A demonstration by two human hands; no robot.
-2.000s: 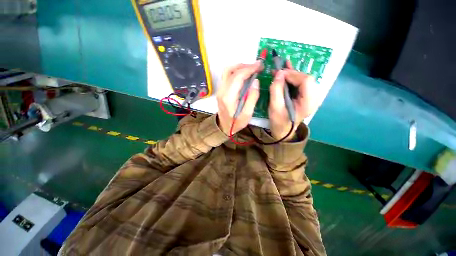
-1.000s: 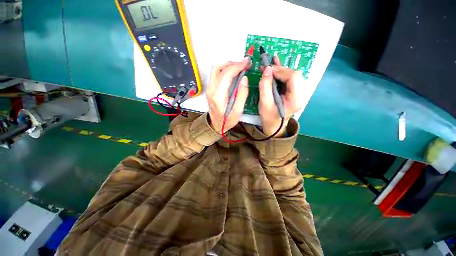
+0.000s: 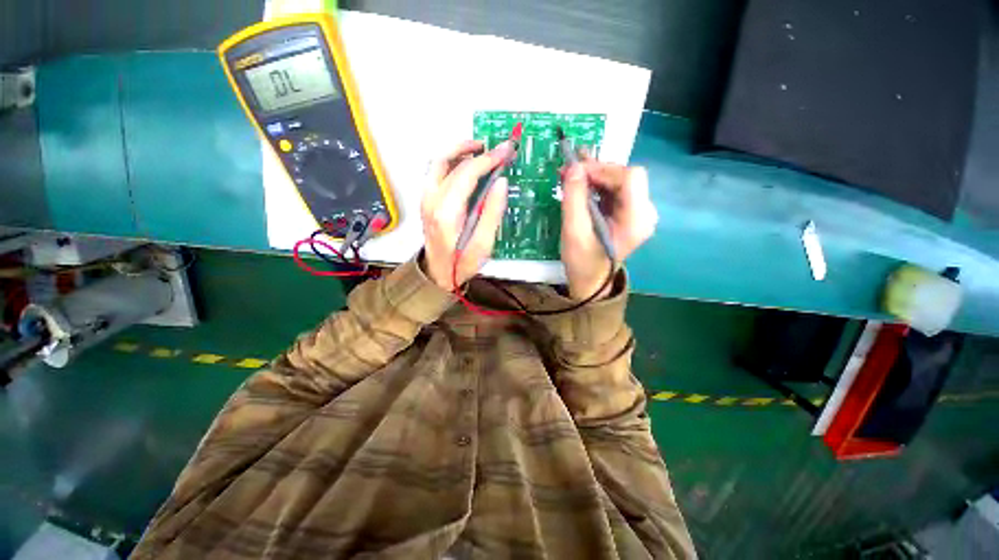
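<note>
The green printed circuit board (image 3: 534,208) lies on the white paper sheet (image 3: 416,109). My left hand (image 3: 460,213) holds the red test probe (image 3: 478,208) like a pen, its red tip at the board's upper left part. My right hand (image 3: 603,219) holds the black test probe (image 3: 597,214), its black tip near the board's top edge, right of the middle. Whether the tips touch the board cannot be told. The digital multimeter (image 3: 318,142) lies left of the board and its screen reads "OL". Red and black leads loop below my hands.
A large black board with small specks (image 3: 854,98) lies at the right. A small white stick (image 3: 813,251) lies on the teal bench edge (image 3: 723,241). A pale yellow-green round object (image 3: 920,298) is at the right edge. A red and black object (image 3: 871,394) stands below the bench.
The whole view has shifted, with the bench things lower and further left in the picture. The probe tips are further apart on the board. The screen went from digits to "OL".
</note>
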